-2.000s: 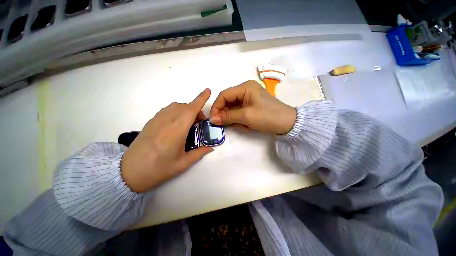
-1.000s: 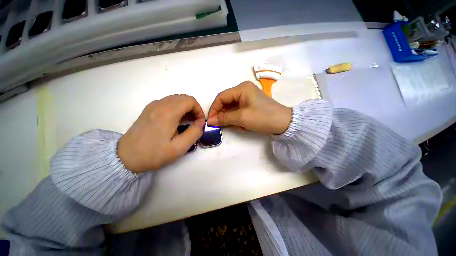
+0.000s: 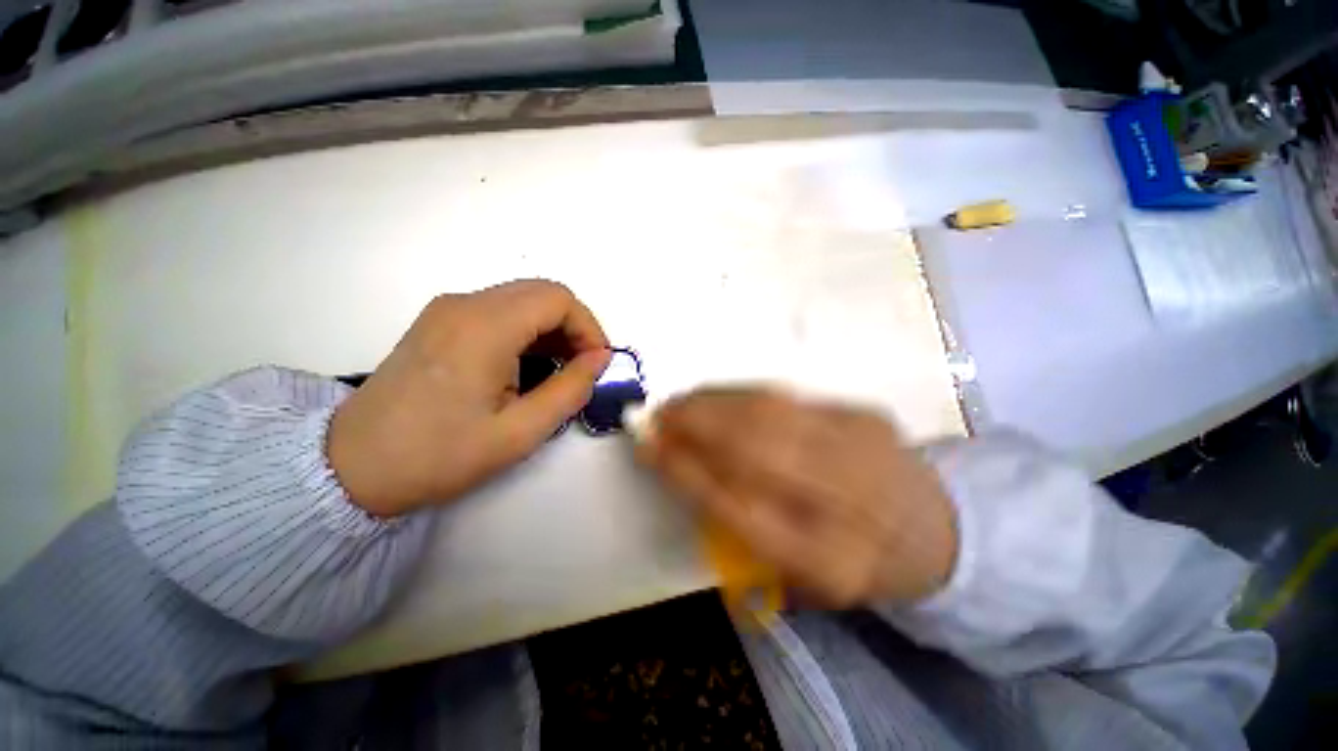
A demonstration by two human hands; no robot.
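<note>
A dark square smartwatch body with a shiny rim lies on the cream-white board, its face partly white and purple. My left hand is at its upper left edge, thumb and fingertips pinched together there; a second dark piece shows partly under this hand. My right hand is blurred and holds the orange-handled tool; the handle sticks out below the palm and a whitish part shows at the fingertips beside the watch body. Any film is too small to tell.
A short yellow stick lies at the right on a pale clear sheet. The blue supply box stands at the far right. A white tray with dark watch bodies is at the upper left. A translucent grey sheet lies beyond the board.
My right hand has left the watch body's top edge, picked up the orange-handled tool from the board and brought it to the watch body's right side. My left hand stays nearly in place.
</note>
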